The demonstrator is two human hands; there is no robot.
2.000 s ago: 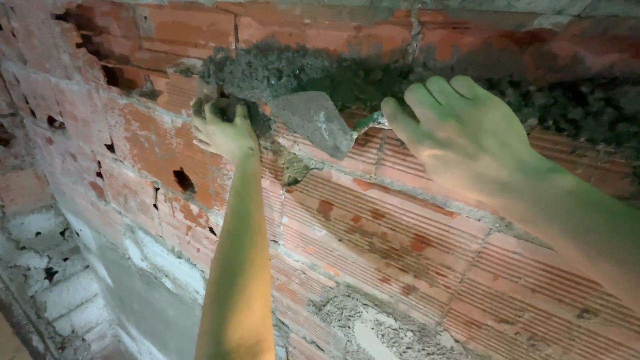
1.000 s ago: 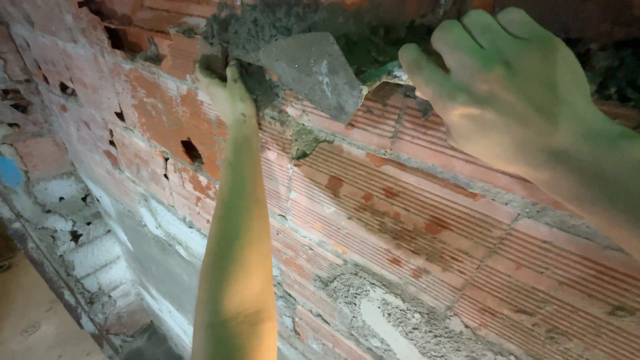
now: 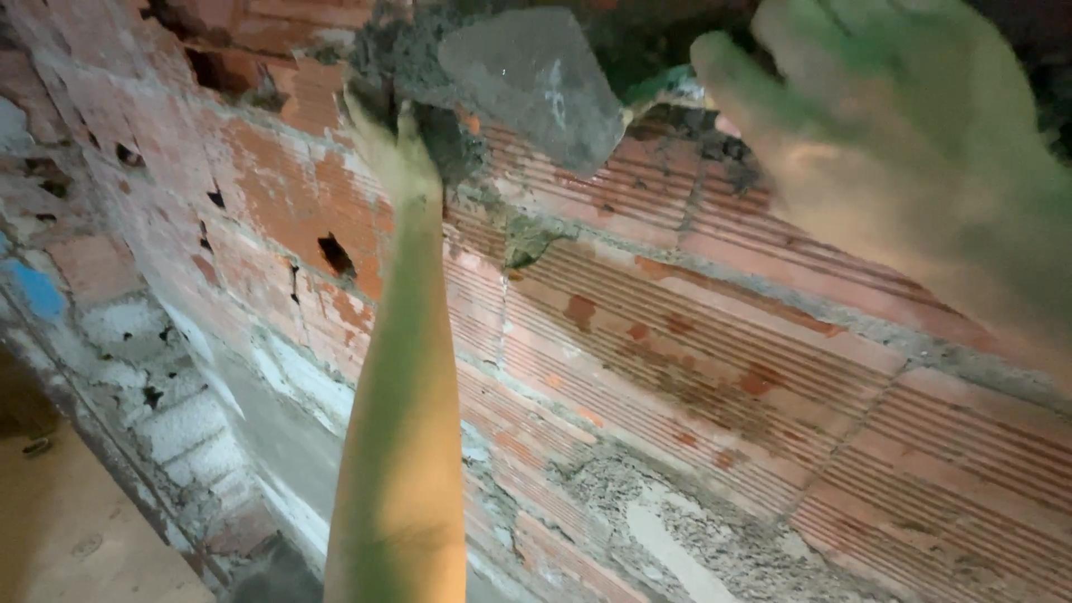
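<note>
My right hand (image 3: 879,117) is closed around the handle side of a masonry trowel (image 3: 536,84), whose grey blade lies close to the wall at the top middle. Wet dark mortar (image 3: 402,54) sits just left of the blade, along the upper course. My left hand (image 3: 389,138) is raised to that mortar, its palm toward the wall and its fingertips partly hidden; whether it holds anything cannot be told. Below the blade, a lump of mortar (image 3: 532,239) sticks to a joint of the hollow clay brick wall (image 3: 712,318).
Broken holes (image 3: 337,254) open in the bricks at the left. Rough mortar (image 3: 670,519) covers part of the lower wall. Pale rough blocks (image 3: 184,427) stand at the lower left beside a tan floor surface (image 3: 92,536), with a blue patch (image 3: 35,289) above.
The view has shifted, so the wall's top edge shows less. My left hand's fingers now point more upward at the mortar. The trowel stays in my right hand.
</note>
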